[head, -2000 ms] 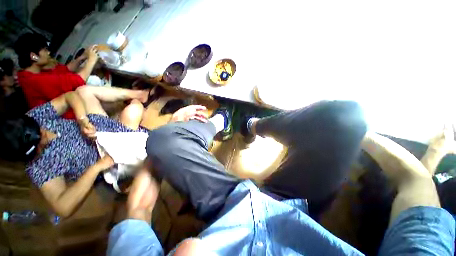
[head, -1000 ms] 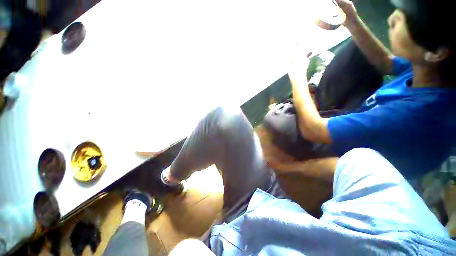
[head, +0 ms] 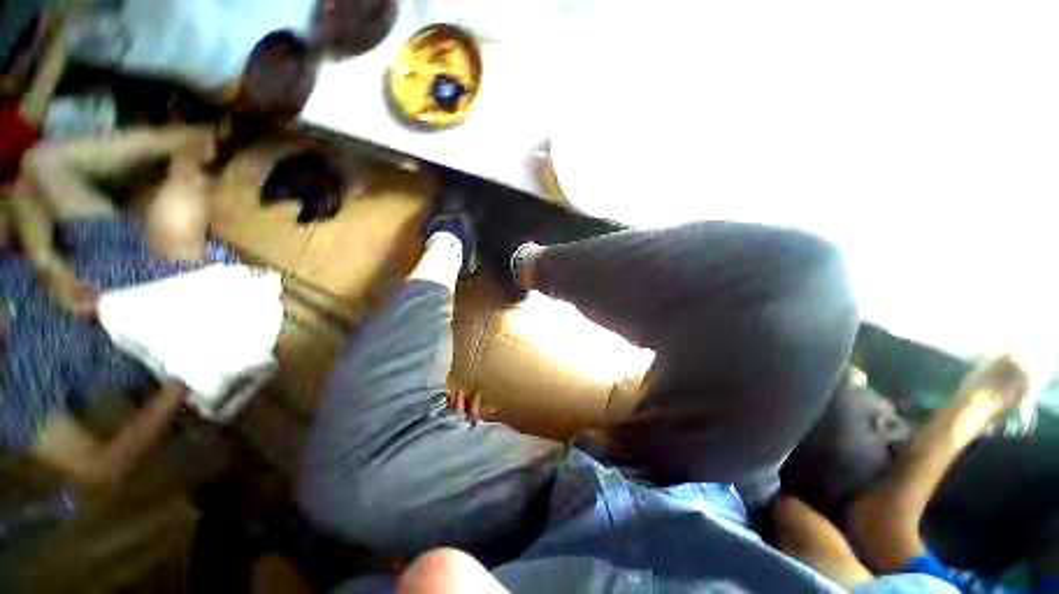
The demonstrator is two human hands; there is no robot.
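A yellow-amber bowl (head: 416, 72) with yellow bits and a small black-and-blue piece inside stands on the white table. Two dark round bowls (head: 279, 74) stand left of it, one cut off by the top edge. A thin amber curved edge (head: 550, 176) shows at the table's near edge, mostly lost in glare. A few fingertips (head: 470, 406) show between my grey-trousered legs, apparently my left hand; the rest is hidden, so its grip cannot be told. My right hand is not seen; a bare forearm at the lower right has no clear owner.
A neighbour at left, blurred, holds a white sheet or cloth (head: 200, 331). A black lump (head: 304, 186) lies on brown cardboard (head: 383, 209) by my feet. Another person's hand (head: 993, 389) is at right near the green table edge (head: 912, 357). The table (head: 697, 116) glares strongly.
The view has swung back left from the blue-shirted neighbour. The bowls now appear near the top, and the neighbour with the white sheet shows again. The bowls look unmoved on the table.
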